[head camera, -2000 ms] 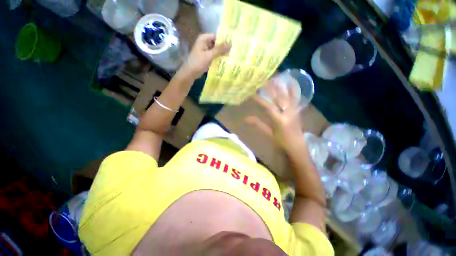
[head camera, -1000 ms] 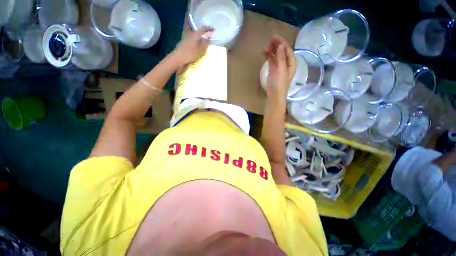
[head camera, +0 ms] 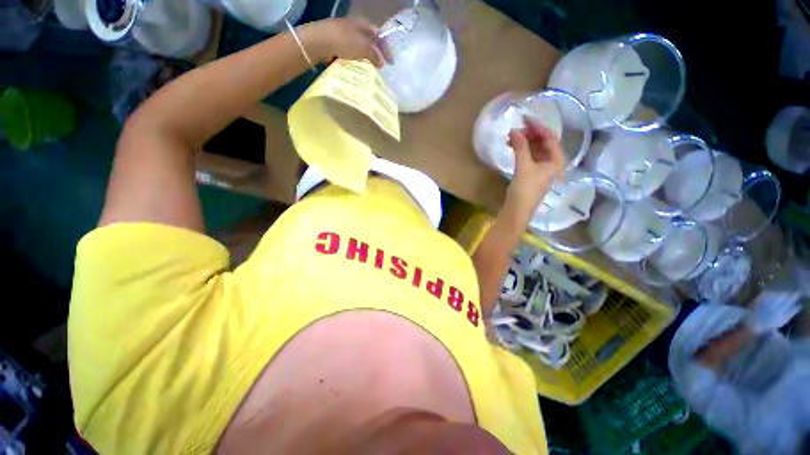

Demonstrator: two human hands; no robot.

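My left hand point(head camera: 355, 41) holds a yellow label sheet point(head camera: 342, 111), which hangs curled below it. Its fingertips are at a clear jar unit with a white base point(head camera: 424, 67), lying on its side. My right hand point(head camera: 538, 158) has its fingertips bunched at the clear wall of another jar unit point(head camera: 499, 129). Whether it holds that jar or a small label cannot be seen.
Several jar units point(head camera: 632, 164) lie in rows at the right. A yellow crate point(head camera: 613, 360) of white plastic parts is below them. A person's sleeve point(head camera: 728, 373) is at lower right. A lidded unit point(head camera: 111, 16) and green bin point(head camera: 37, 117) are at left.
The view has shifted. The sheet has gone from lying flatter to hanging curled from my left hand. My right hand's fingers have closed in at the jar beside it.
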